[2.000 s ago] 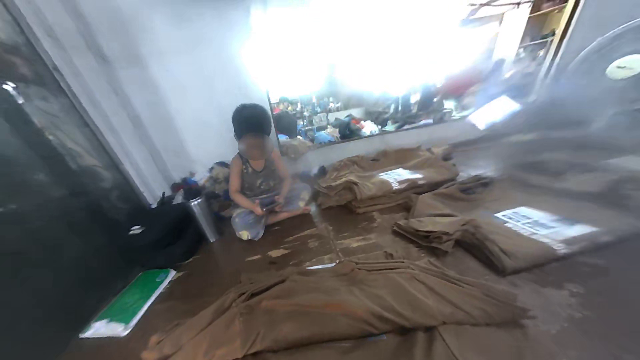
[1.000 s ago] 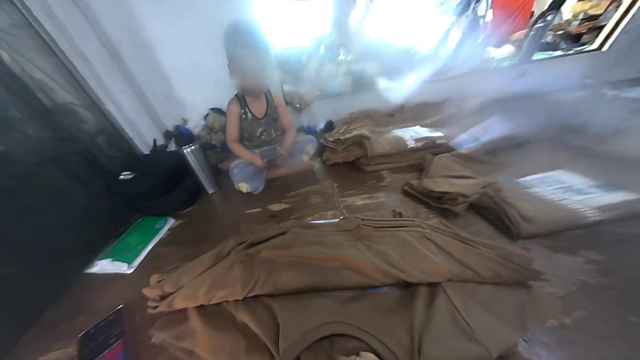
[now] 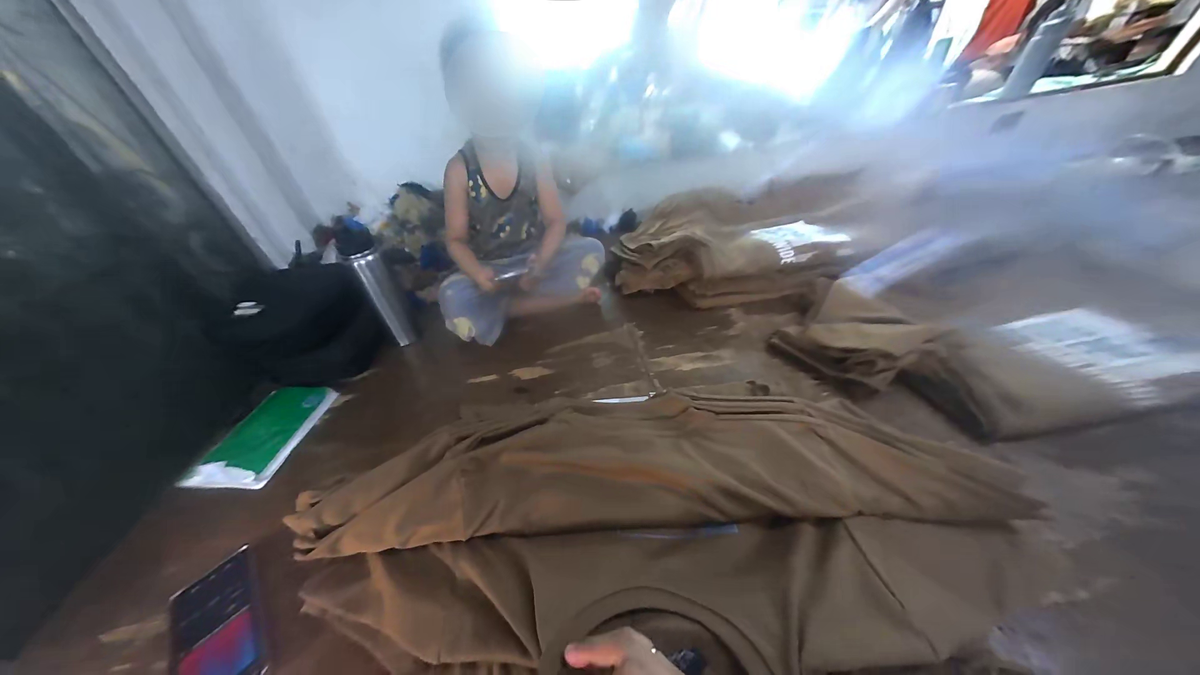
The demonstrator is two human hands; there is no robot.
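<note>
Brown short-sleeved shirts point(image 3: 600, 469) lie stacked and spread across the near surface, the front one point(image 3: 750, 581) with its round collar toward me. One of my hands point(image 3: 623, 649) reaches in at the bottom edge, at that collar opening; only some fingers show, and which hand it is cannot be told for sure, nor whether it grips the cloth. A ring-like glint shows on a finger. The other hand is out of view. Folded brown shirts with white print lie behind, in one pile point(image 3: 703, 244) and another bundle point(image 3: 1022, 384) at the right.
A person point(image 3: 502, 216) sits cross-legged behind the shirts, holding a small object. At the left are a black bag point(image 3: 300, 319), a steel bottle point(image 3: 384, 298), a green-covered book point(image 3: 267, 431) and a lit phone point(image 3: 217, 619). A wall stands behind; part of the view is hazy.
The view has tilted down, bringing the phone and the front shirt's collar into sight. A hand at the collar shows more than one second ago.
</note>
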